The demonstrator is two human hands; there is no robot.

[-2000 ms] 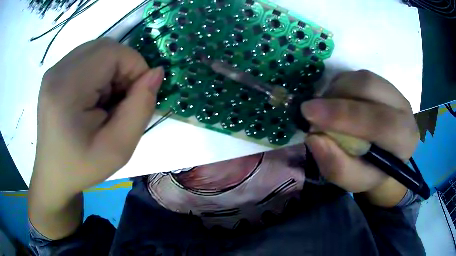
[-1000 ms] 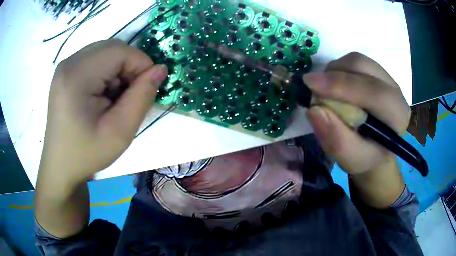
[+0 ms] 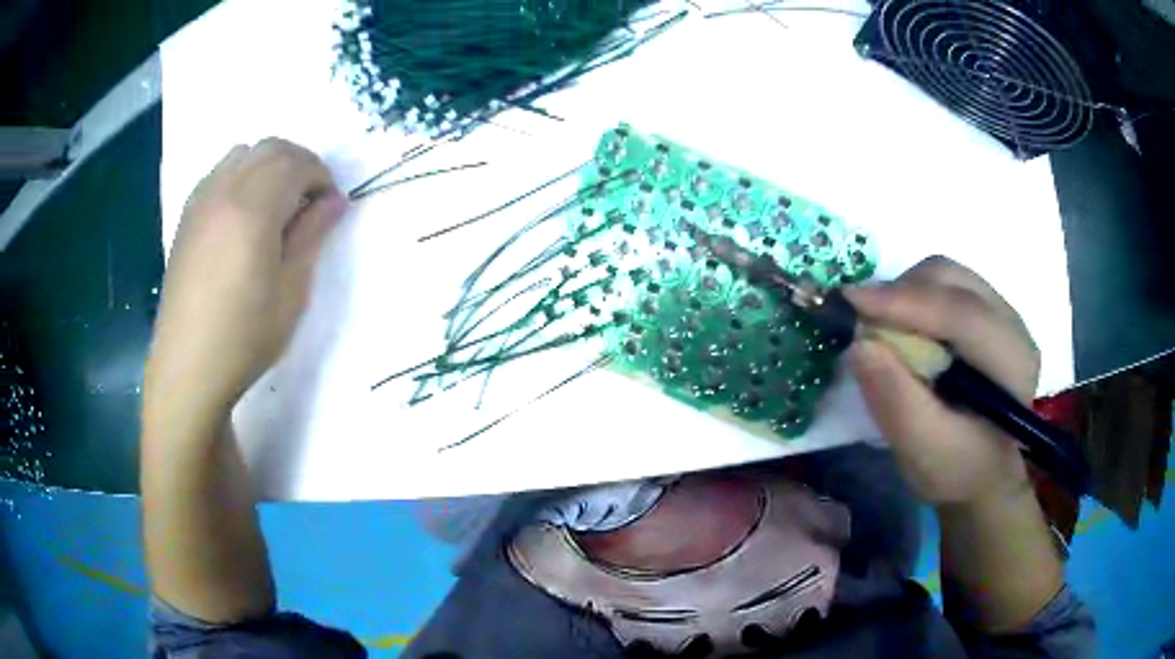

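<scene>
The green PCB panel (image 3: 735, 290) lies tilted on the white paper, with lead wires (image 3: 496, 303) trailing from its left side. My right hand (image 3: 947, 373) grips the soldering iron (image 3: 908, 350) by its tan and black handle. The iron's barrel reaches over the panel's upper middle; whether the tip touches a pad is unclear. My left hand (image 3: 251, 258) is left of the panel, thumb and finger pinched at the end of a thin dark lead wire (image 3: 410, 178). The fingertip contact is small and partly blurred.
A large dark green wire bundle (image 3: 483, 52) with pale ends lies on the white paper (image 3: 348, 425) at the top. A black fan with a round ring guard (image 3: 986, 71) stands at the upper right. The dark green bench top (image 3: 1121, 232) shows beyond the paper.
The view has shifted, showing more of the bundle and the fan. My left hand has moved left, away from the panel's edge, to loose wire ends. My right hand still holds the iron over the panel.
</scene>
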